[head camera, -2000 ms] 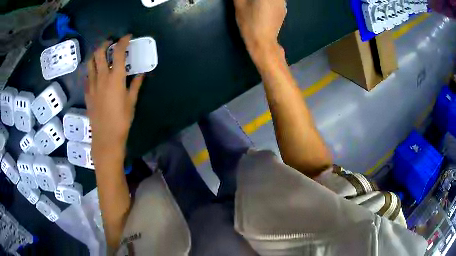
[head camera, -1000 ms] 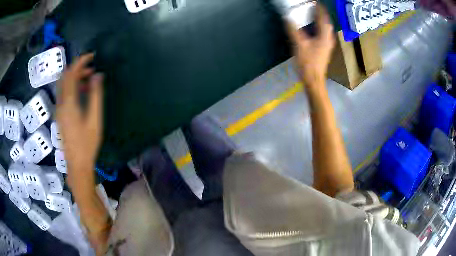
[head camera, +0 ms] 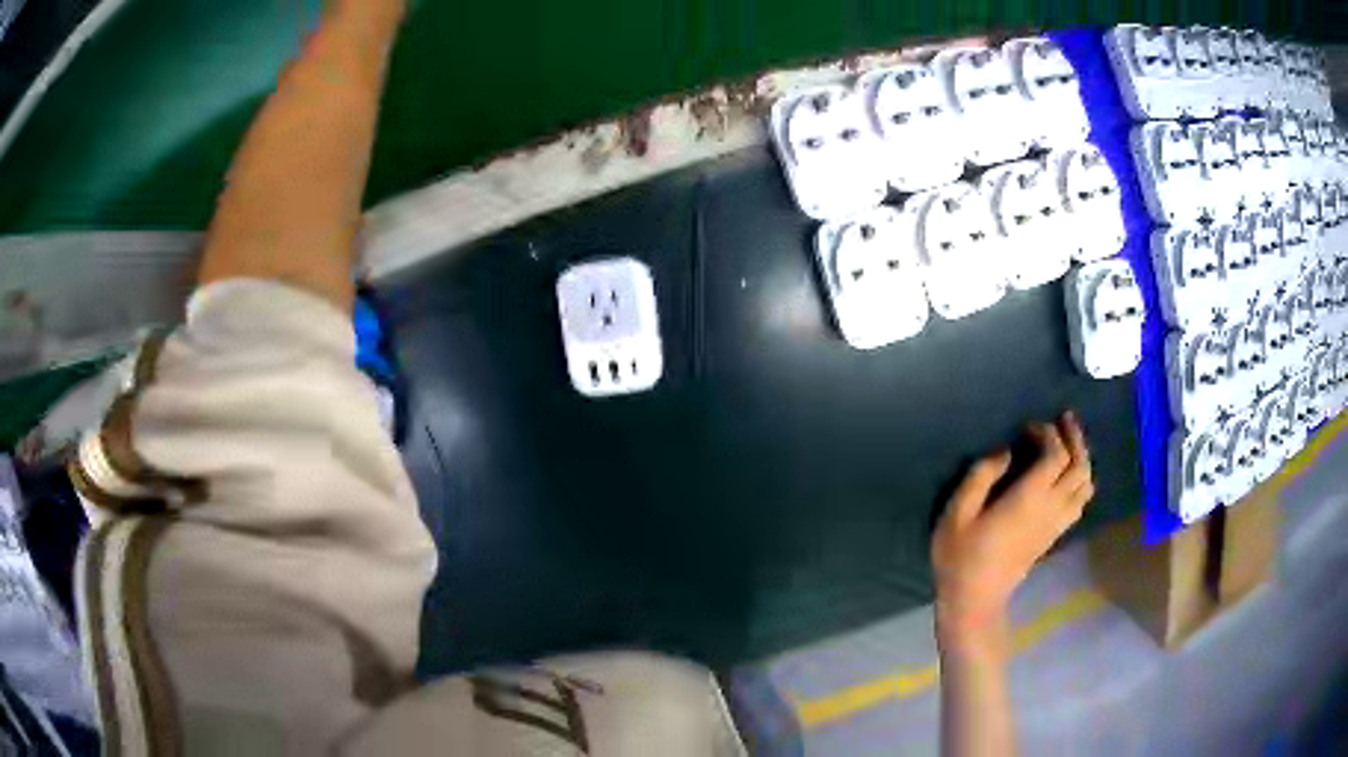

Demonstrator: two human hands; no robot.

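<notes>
A white outlet cover (head camera: 609, 326) with a socket and a row of dark USB openings lies face up on the dark bench mat (head camera: 665, 533). Two rows of white housings (head camera: 883, 277) lie at the back right. One single white housing (head camera: 1106, 318) lies beside the blue tray (head camera: 1158, 496), which is filled with rows of white parts. My right hand (head camera: 1020, 510) is low over the mat, below that single housing, with fingers apart and nothing seen in it. My left forearm reaches up past the top edge, so my left hand is out of the picture.
A green conveyor surface (head camera: 591, 67) runs behind the bench, with a worn pale edge strip (head camera: 518, 222) between them. A blue item (head camera: 370, 343) is partly hidden by my left sleeve. A cardboard box (head camera: 1190, 577) stands on the floor below the tray.
The view has swung towards the bench and tray. My right hand no longer has the white piece seen in it one second ago. My left hand has gone out past the top edge.
</notes>
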